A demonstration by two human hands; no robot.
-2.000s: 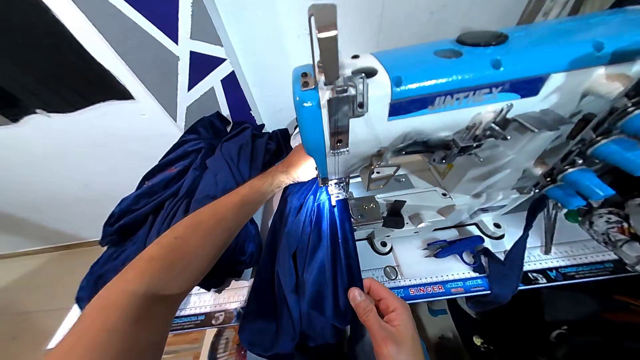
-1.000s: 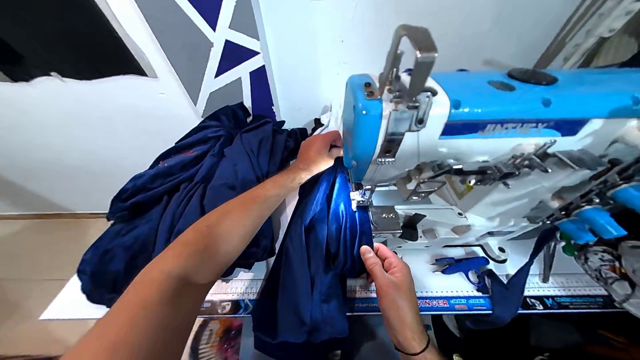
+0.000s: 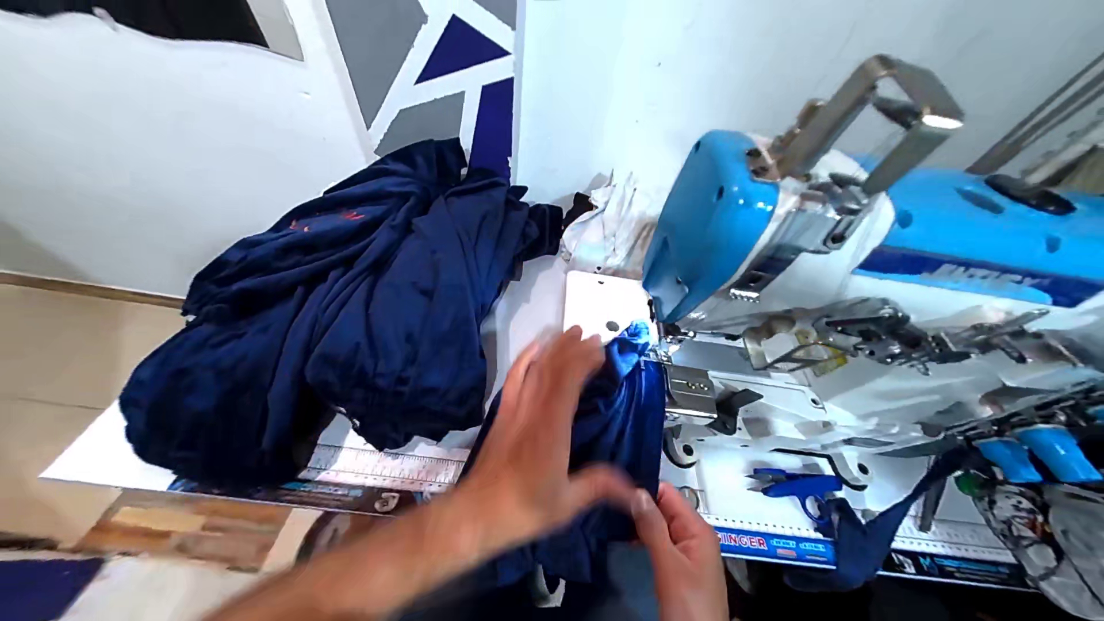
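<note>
Navy fabric [image 3: 621,423] runs from under the presser foot of a blue and white sewing machine [image 3: 724,224] down over the table's front edge. My left hand [image 3: 539,440], blurred, lies over this fabric with its fingers spread and the thumb near my right hand; whether it grips any cloth cannot be told. My right hand [image 3: 681,535] pinches the fabric's right edge between thumb and fingers, below the needle area. The needle itself is hard to make out.
A heap of navy garments [image 3: 371,319] covers the table's left part. White cloth scraps [image 3: 604,224] lie behind the machine head. Blue-handled thread snips [image 3: 802,487] and a navy strip [image 3: 862,535] lie right of my hands. A printed ruler band [image 3: 388,466] follows the front edge.
My left hand has come from behind the presser foot toward the front, near my right hand. My right hand stays at the fabric's right edge. The view has shifted left.
</note>
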